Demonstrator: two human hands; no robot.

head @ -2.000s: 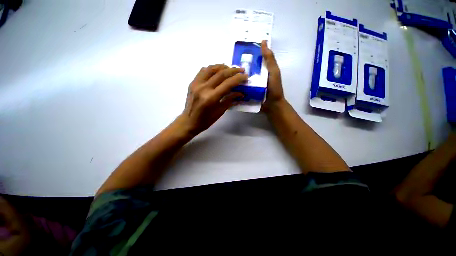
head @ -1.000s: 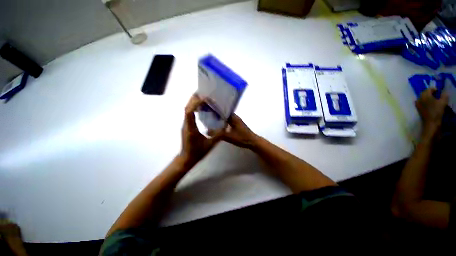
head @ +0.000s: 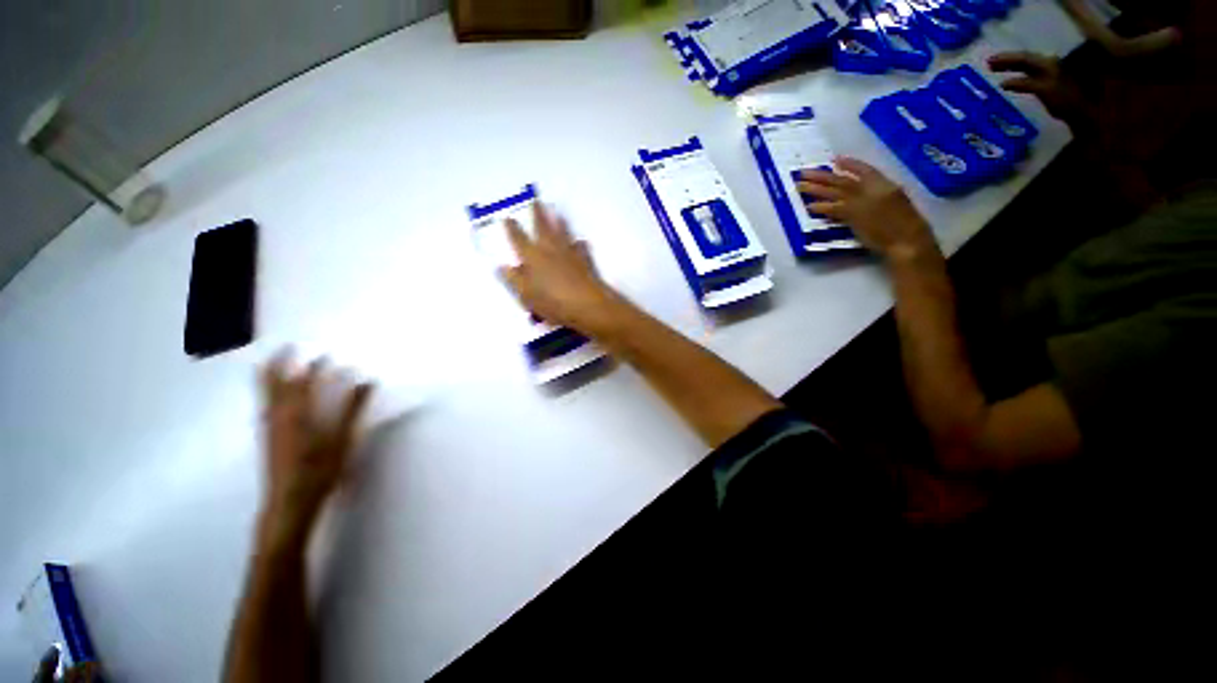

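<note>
My left hand (head: 314,434) is blurred, empty, fingers apart, above the table on the left. My right hand (head: 554,274) lies over a white and blue retail box (head: 499,211) with fingers spread across its front; it hides most of the box, and the grip's underside is hidden. A second retail box (head: 705,224) lies face up to the right, with a white end flap out at its near end and a charger picture or window on its front. A third retail box (head: 790,134) lies farther right under another person's hand.
A black smartphone (head: 222,287) lies on the white table, with a clear cylinder (head: 94,160) behind. Blue insert trays (head: 950,130) and flat white-blue cartons (head: 761,38) are at the far right. A brown carton (head: 521,18) stands at the back. Another hand touches a box (head: 56,616) at lower left.
The box between my hands is gone from them. My left hand has moved left and opened; my right hand is on another box, apart from its neighbour. A neighbour's hand is on a box. The view has turned right.
</note>
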